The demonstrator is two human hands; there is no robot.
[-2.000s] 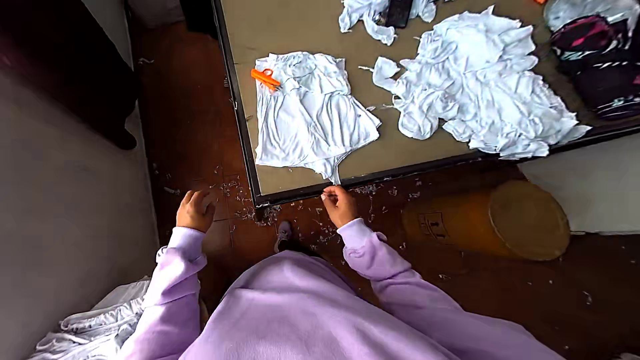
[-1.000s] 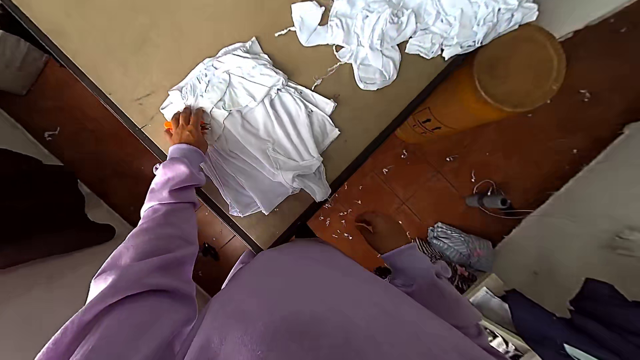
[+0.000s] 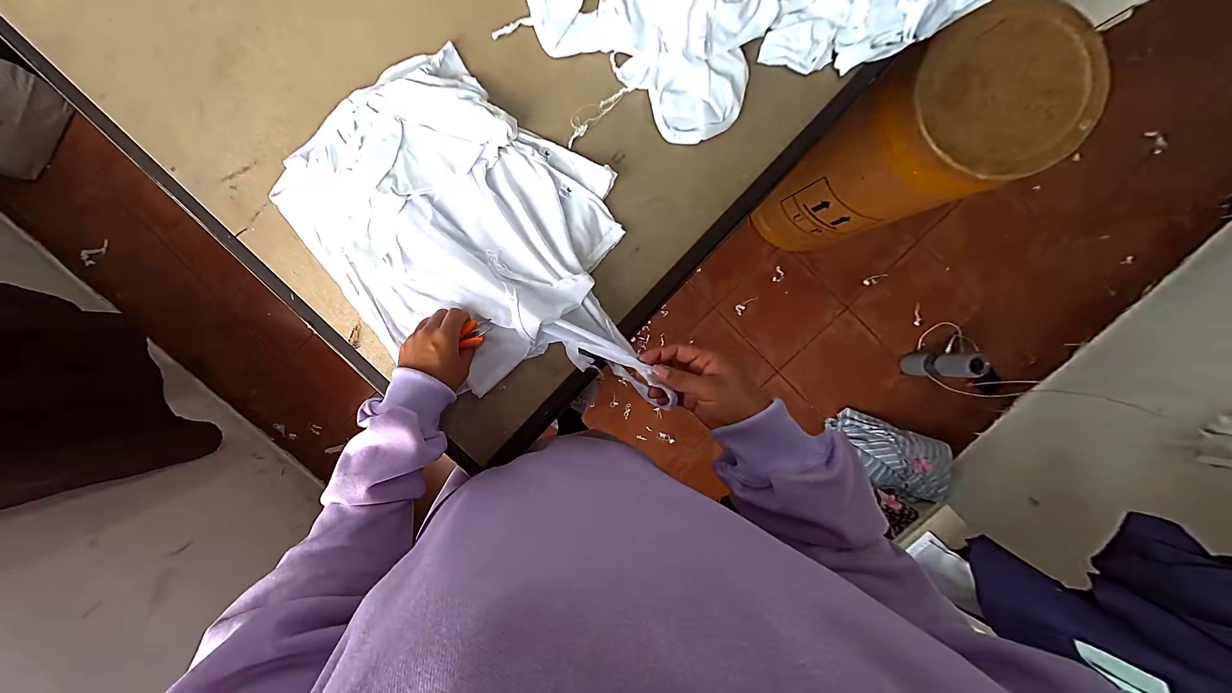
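My left hand (image 3: 440,348) is closed around an orange-handled tool (image 3: 471,334), which looks like thread snips, low on the pile of white garments (image 3: 414,202). With my right hand (image 3: 698,383) I pinch a narrow white strip of cloth (image 3: 630,361) drawn from that pile over the table's edge. The garments lie spread near the corner of the tan table (image 3: 674,207). More white cloth (image 3: 698,87) with loose threads lies farther back on the same table.
An orange-brown drum (image 3: 866,164) stands against the table's right side. Thread scraps dot the red tiled floor (image 3: 818,337). At the right are a grey cylinder with a cord (image 3: 945,365), a striped bundle (image 3: 890,452) and dark blue cloth (image 3: 1049,597).
My left hand, on the orange tool at the pile's far left a second ago, is now at its lower edge with it. My right hand has risen from beside the table and grips the white strip.
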